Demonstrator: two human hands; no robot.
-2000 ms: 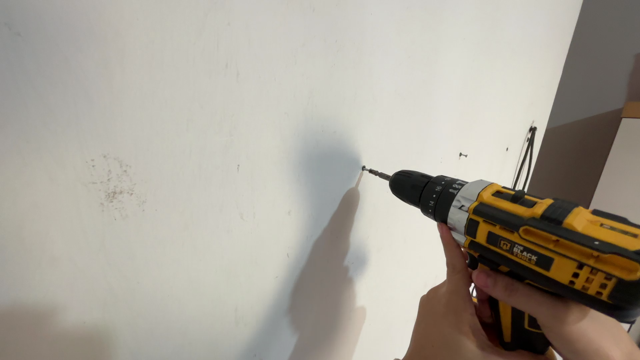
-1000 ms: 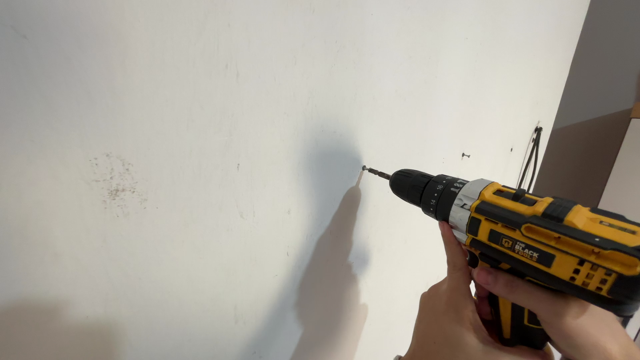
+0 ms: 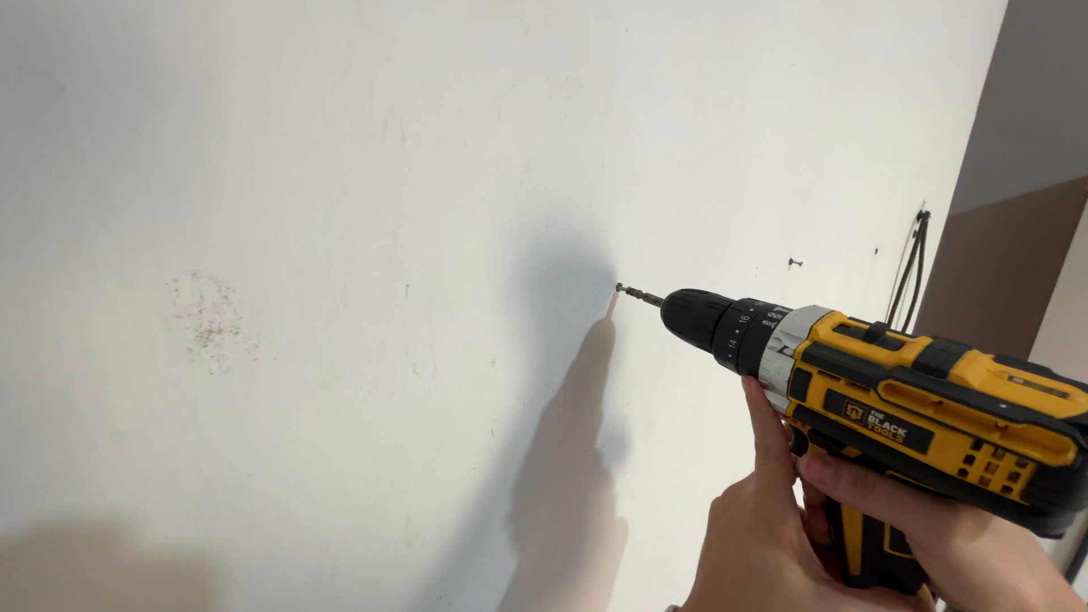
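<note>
A yellow and black cordless drill (image 3: 918, 399) points left at a white wall (image 3: 382, 170). Its screwdriver bit (image 3: 643, 296) meets a small screw (image 3: 620, 287) at the wall surface. My right hand (image 3: 960, 527) is wrapped around the drill's handle, thumb along its near side. From below, my left hand (image 3: 765, 535) supports the drill, with one finger stretched up to the underside near the silver collar. The trigger area is mostly covered by my fingers.
Right of the bit, another screw (image 3: 795, 263) sticks out of the wall. A dark cord (image 3: 914, 268) hangs from a fixing near the wall's right edge. Speckled marks (image 3: 208, 327) show at left. Beyond the edge lies a shadowed grey surface (image 3: 1011, 212).
</note>
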